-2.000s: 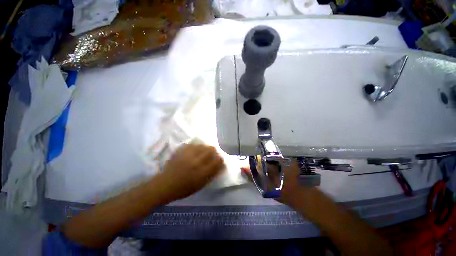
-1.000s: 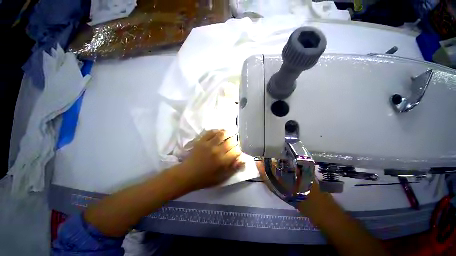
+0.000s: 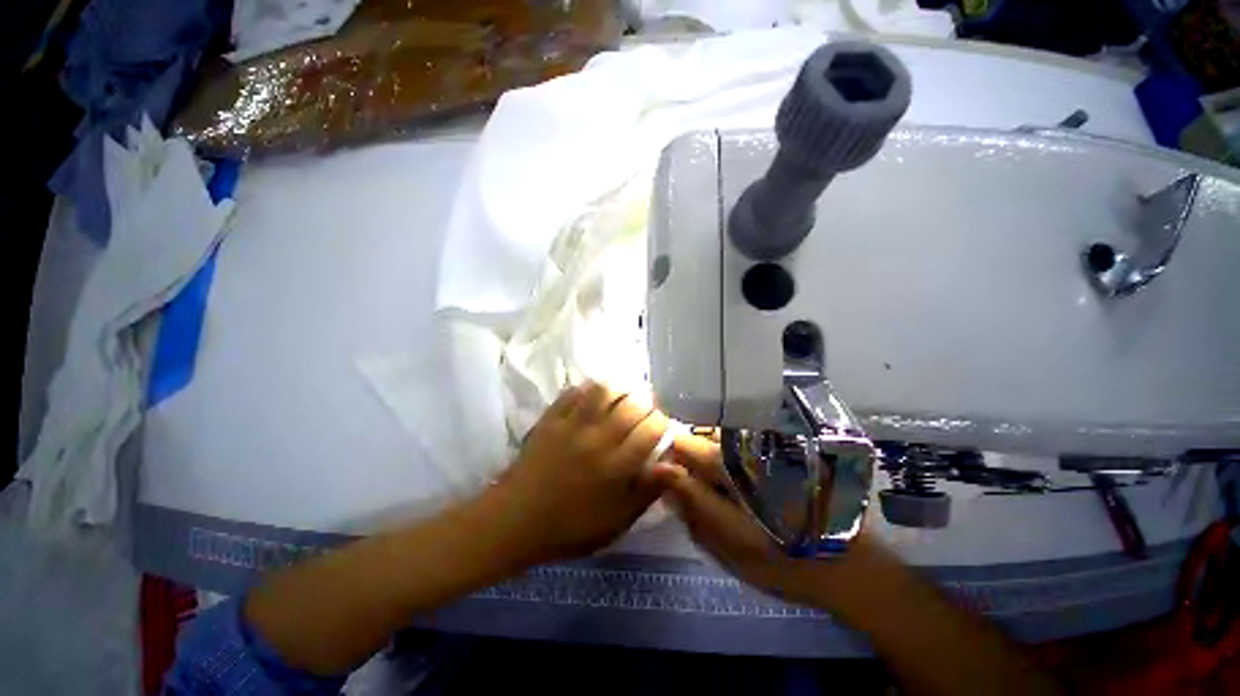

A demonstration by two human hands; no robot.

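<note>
The white garment piece (image 3: 510, 218) lies bunched left of and behind the head of the white sewing machine (image 3: 952, 286). My left hand (image 3: 592, 469) grips the near part of the cloth beside the needle area, fingers curled. My right hand (image 3: 728, 524) meets it there, partly behind the chrome take-up lever guard (image 3: 816, 476); a small white edge of cloth shows between the fingers of both hands. The needle and presser foot are hidden by the head and hands.
White cut parts (image 3: 102, 326) lie in a stack at the left over a blue strip (image 3: 188, 320). A plastic-covered brown board (image 3: 408, 75) lies at the back. Dark red snips (image 3: 1122, 519) and red-handled scissors (image 3: 1203, 578) are at the right. A measuring scale (image 3: 626, 594) runs along the front edge.
My right hand has moved left from under the guard to meet my left hand. The white cloth has spread and shifted beside the machine head. The camera view has shifted.
</note>
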